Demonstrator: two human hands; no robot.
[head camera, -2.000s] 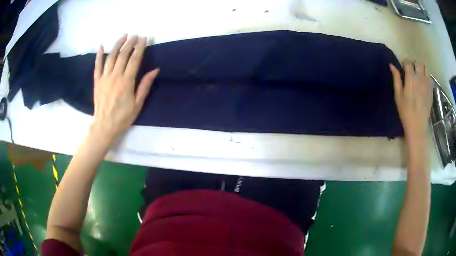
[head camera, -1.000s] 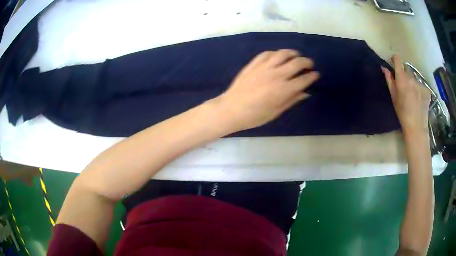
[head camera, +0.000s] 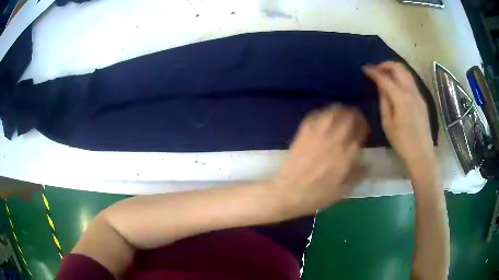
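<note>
A long dark navy piece, likely a sleeve, lies flat across the white table, with a dark lengthwise line along its middle. Its right end is slanted and its narrow left end is bunched. My left hand is blurred over the near edge of the piece, right of centre, with fingers curled. Whether it holds cloth cannot be told. My right hand lies over the right end of the piece, fingers bent. Its fingertips are at the cloth, and whether they pinch it cannot be told.
A silver iron with a dark and blue handle lies at the right, beyond my right hand. Part of a flat metal rest shows at the top right. Other navy cloth lies at the far left. The white table has small specks and brown stains.
My left hand has moved from the left part of the piece rightward and toward the near edge. My right hand has moved left from the iron's side onto the cloth, leaving the iron more visible.
</note>
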